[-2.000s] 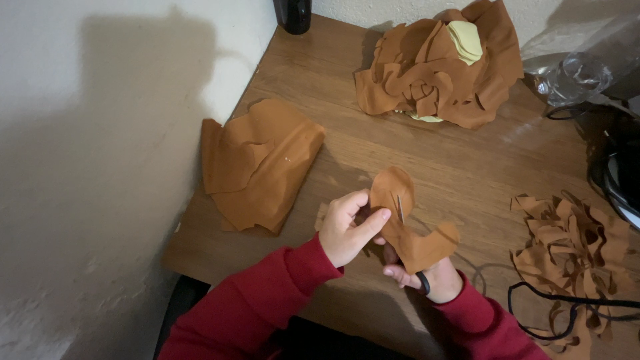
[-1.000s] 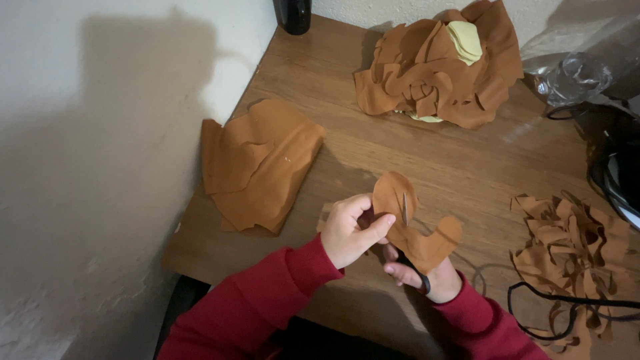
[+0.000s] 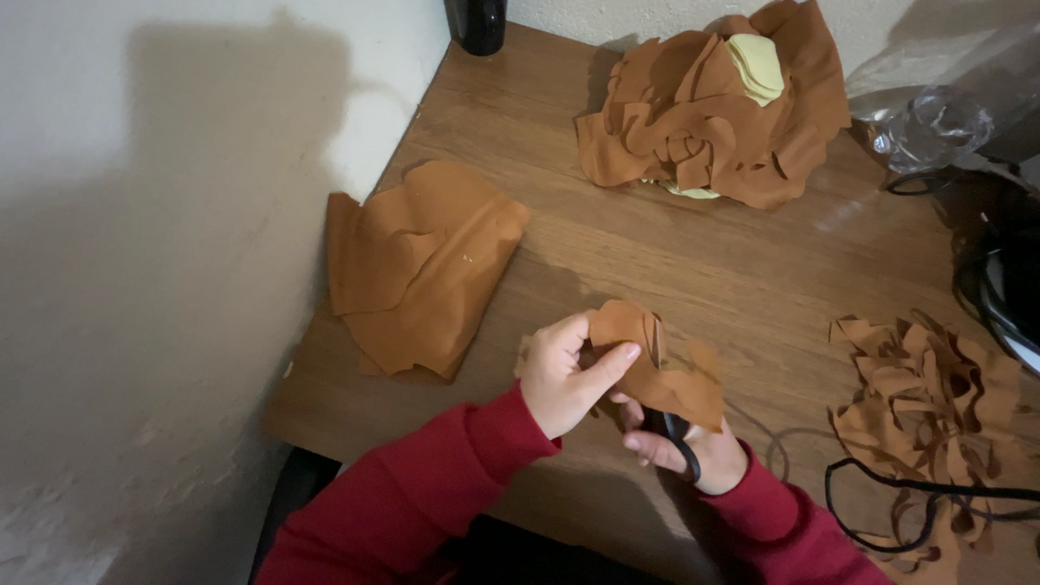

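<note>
My left hand point(image 3: 573, 374) pinches a small piece of orange-brown fabric point(image 3: 666, 386), thumb on top. Black-handled scissors point(image 3: 678, 439) are in my right hand point(image 3: 691, 455), just below the fabric; part of a blade shows at a cut near the piece's upper middle. Left of my hands lies a folded sheet of the same fabric point(image 3: 431, 276). A heap of brown fabric pieces point(image 3: 715, 122), with pale yellow pieces point(image 3: 757, 69) on it, sits at the back. Narrow brown offcuts point(image 3: 918, 406) are piled at the right.
The wooden table point(image 3: 552, 227) meets a wall on the left. A black container point(image 3: 478, 24) stands at the back edge. Clear plastic point(image 3: 934, 126) lies at the back right, near dark cables point(image 3: 983, 244). A black cord point(image 3: 881, 479) loops over the offcuts.
The fabric piece has turned and shifted a little in my hands, its lower flap now hanging closer to my right hand. The folded sheet and the heaps have stayed put.
</note>
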